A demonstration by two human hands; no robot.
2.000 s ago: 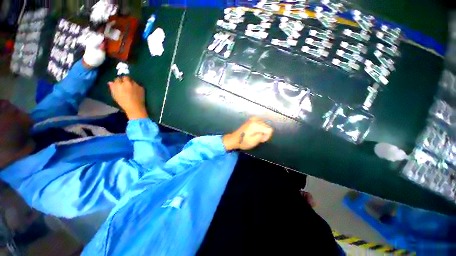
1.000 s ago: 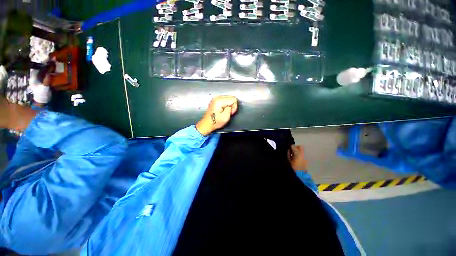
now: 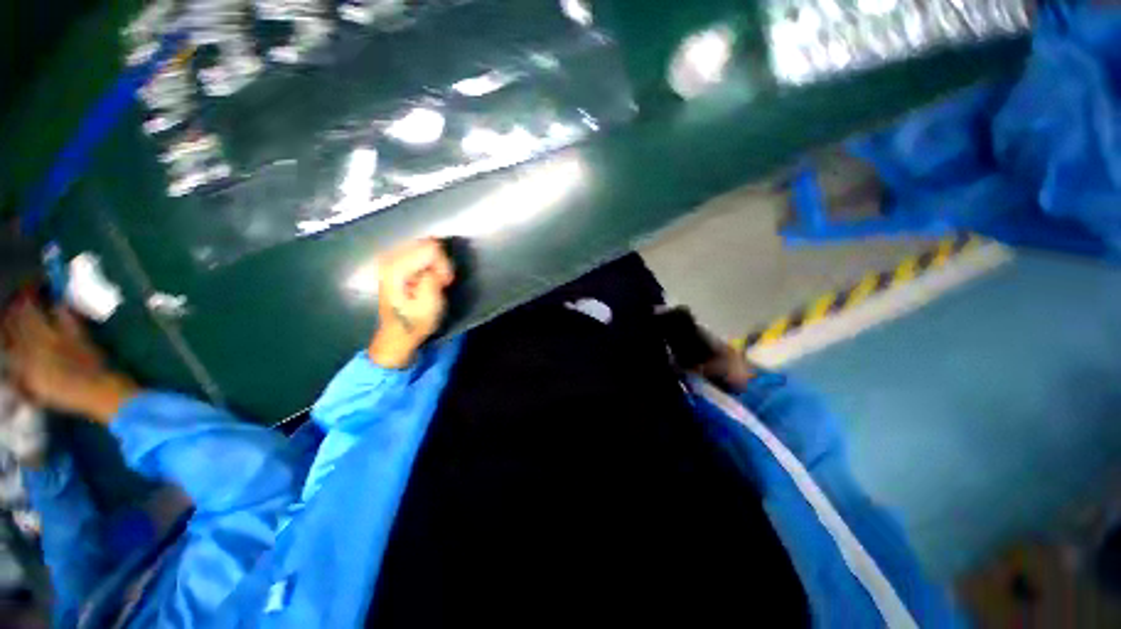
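Observation:
My left hand (image 3: 414, 295) rests at the front edge of the green bench, its fingers curled in a loose fist with nothing visible in it. A clear blister tray (image 3: 357, 172) with strong glare lies beyond it. Blurred rows of small white modules (image 3: 193, 162) sit in the tray's far and left parts. My right hand (image 3: 728, 366) is low beside my dark clothing, below the bench edge, small and blurred. A dark patch touches its fingers; I cannot tell whether it is held. A white bottle (image 3: 701, 62) lies right of the tray.
Filled trays (image 3: 891, 35) lie at the upper right. A neighbour's hand (image 3: 62, 356) and blue sleeve are at the left, near a white lump (image 3: 92, 288) and a small white piece (image 3: 166, 302). Another person's blue smock (image 3: 1057, 123) is at the right, above a yellow-black floor line (image 3: 861, 289).
The view has tilted and shifted, so the tray slants and sits further up and left. My left hand stays curled at the bench edge. My right hand remains low by my clothing.

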